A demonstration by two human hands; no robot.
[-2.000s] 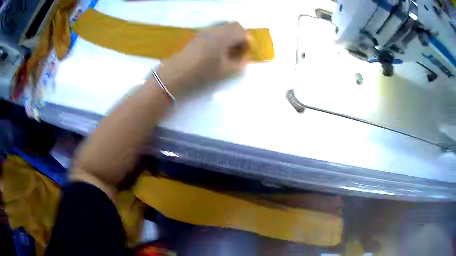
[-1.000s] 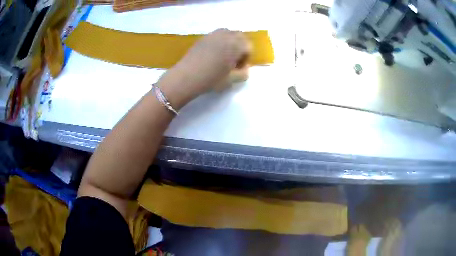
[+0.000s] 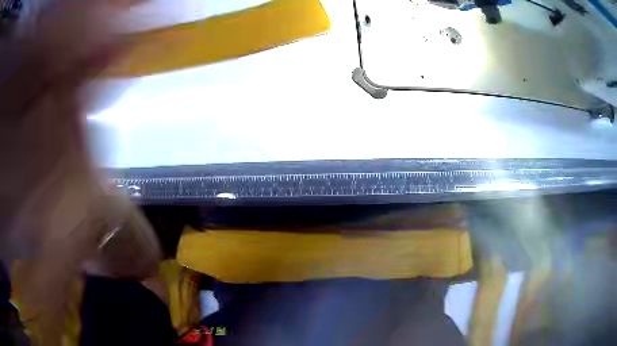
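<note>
A mustard curved strip (image 3: 223, 40) lies on the white table at the upper left, its right end short of the machine plate. My left hand (image 3: 67, 40) is a large blur at the far left, over or in front of the strip's left end; its fingers and any hold cannot be made out. A bracelet shows faintly on the skin low at the left. Another mustard strip (image 3: 325, 253) lies across my lap below the table edge. My right hand is not in view.
The machine bed plate (image 3: 473, 61) is at the upper right, with small metal parts of the machine at the top rim. The ruler-marked table edge (image 3: 304, 184) crosses the middle. More mustard fabric (image 3: 488, 301) hangs at the lower right and lower left.
My left hand has left the strip's right end and moved far left, blurred. The strip now slopes down to the left. The view has shifted, with the table edge higher and more level.
</note>
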